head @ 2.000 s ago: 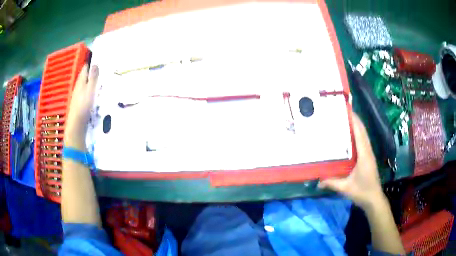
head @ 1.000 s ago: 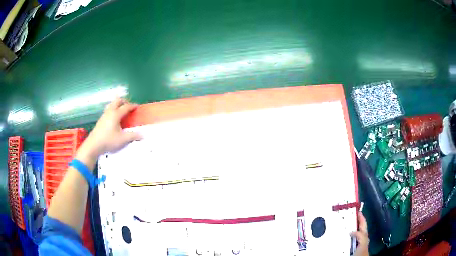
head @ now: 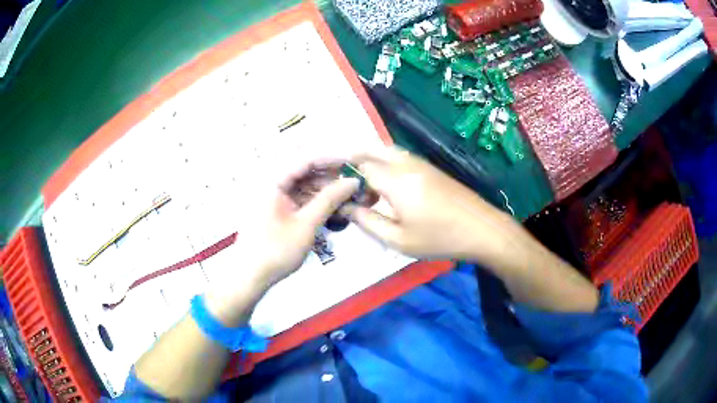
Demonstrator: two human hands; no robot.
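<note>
The white panel [head: 196,149] lies slanted in its orange-red carrier [head: 181,63]. My left hand [head: 287,224], with a blue wrist strap [head: 224,324], and my right hand [head: 417,201] meet over the panel's right part. A small green piece [head: 351,169], seemingly a circuit board, shows at my right fingertips; blur and fingers hide most of it. Whether my left fingers grip it is unclear. A red flat cable [head: 185,260] and a yellow-black strip [head: 126,230] lie on the panel. Some wires [head: 323,247] show below my hands.
Small green circuit boards [head: 472,86] and pink-red bubble wrap [head: 562,122] lie at the upper right, near a silvery speckled pack [head: 381,14]. A dark long tool [head: 428,130] lies beside the panel. Orange slotted racks stand at lower left [head: 39,315] and right [head: 656,256].
The view has turned and shifted right. My left hand has left the carrier's upper left corner and my right hand the right edge; they now meet over the panel, with a small green piece between them.
</note>
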